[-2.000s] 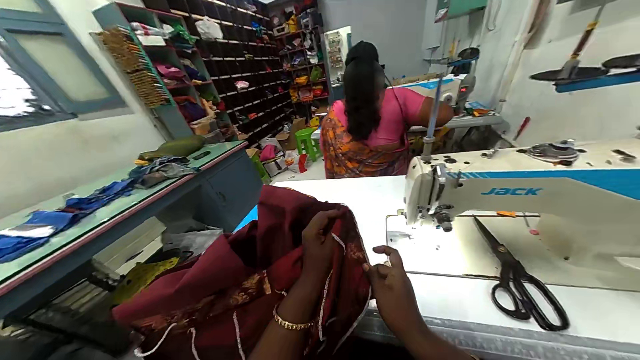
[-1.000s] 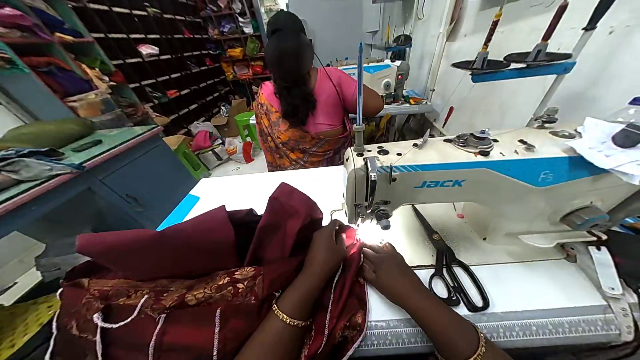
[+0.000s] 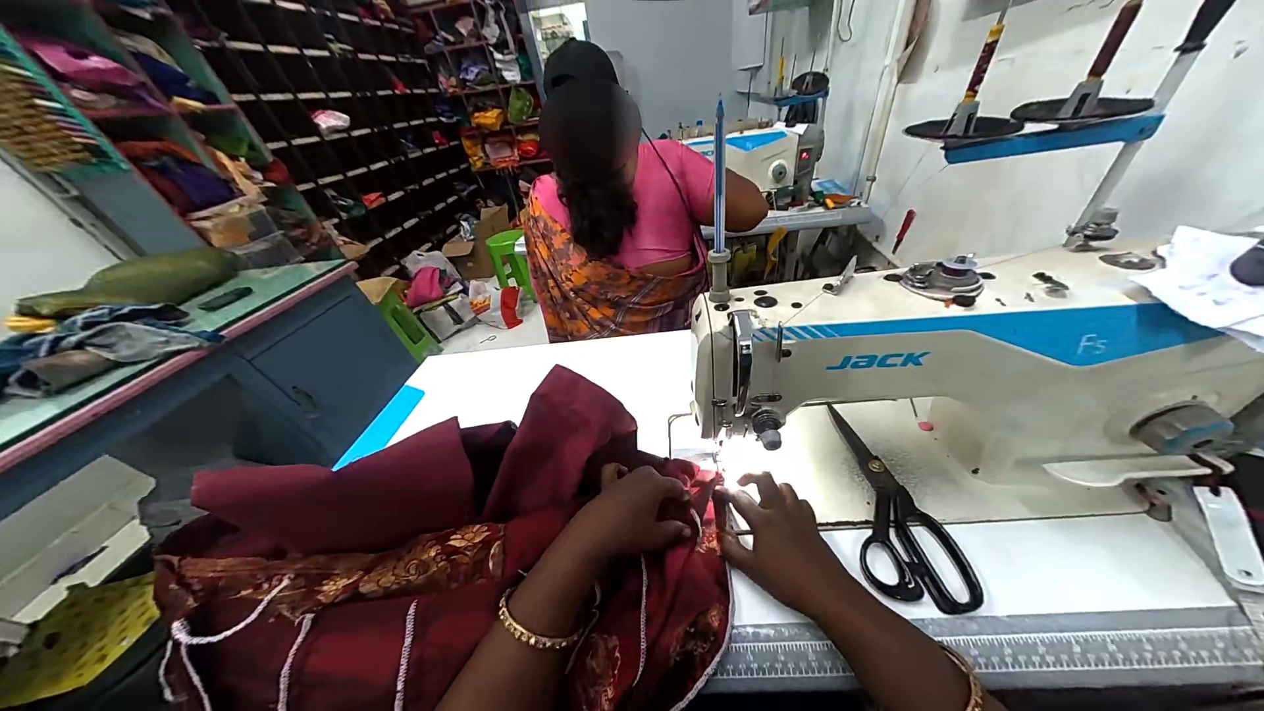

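Note:
A maroon garment (image 3: 346,494) with gold-patterned bands and white overlocked seams lies bunched on the left of the white sewing table. My left hand (image 3: 637,509) grips its folded edge, just left of the lit needle area. On the other side of that edge, my right hand (image 3: 775,538) pinches the cloth between thumb and fingers. The Jack sewing machine (image 3: 889,346) stands over the fabric edge, its presser foot hard to make out in the bright light. Black-handled fabric shears (image 3: 894,504) lie on the machine bed, to the right of my right hand.
Ahead, a person (image 3: 632,207) sits with their back to me at another sewing machine (image 3: 760,158). A glass-topped side table (image 3: 326,281) with folded cloth stands left. Thread spools sit on a blue stand (image 3: 1057,138). A measuring scale (image 3: 820,657) runs along the near table edge.
Both hands have brought the maroon cloth edge from in front of the machine to its needle area, where the light falls on it. The view has swung right.

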